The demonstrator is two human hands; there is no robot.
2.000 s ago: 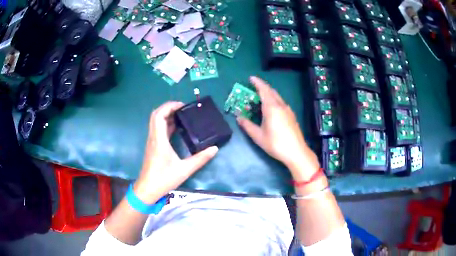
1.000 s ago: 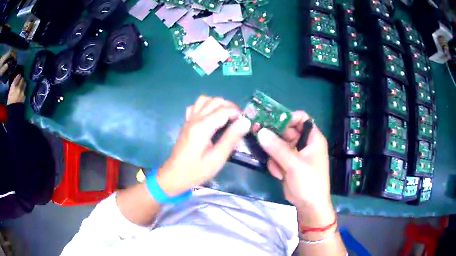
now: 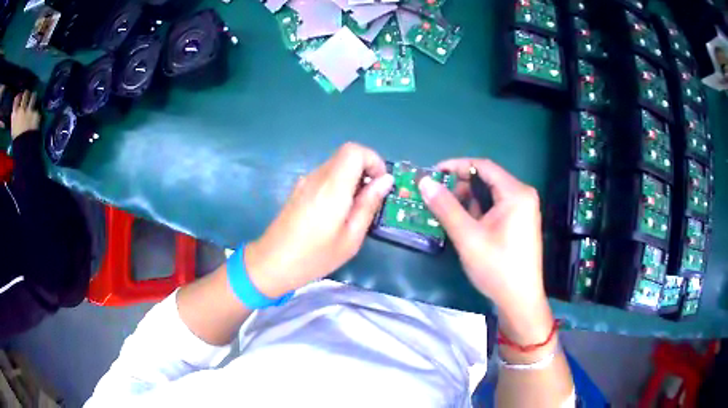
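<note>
A black speaker housing is held in front of me with its open back up, low over the green mat. A green circuit board lies over the open back and looks roughly level with it. My left hand grips the housing's left side, thumb and fingertips at the board's left edge. My right hand has its thumb on the board's upper right part and its fingers round the right side. A thin dark tool is tucked in my right fingers. The wire lead is not visible.
A pile of boards and grey-pink squares lies beyond my hands. Speaker housings stand at the far left, cones showing. Long rows of housings with boards stand at the right. Another person's hand is at the left edge. A red stool stands below.
The green board was apart from the housing in my right hand, then tilted above it; now it lies flat over the open back. Both hands have come together on the housing.
</note>
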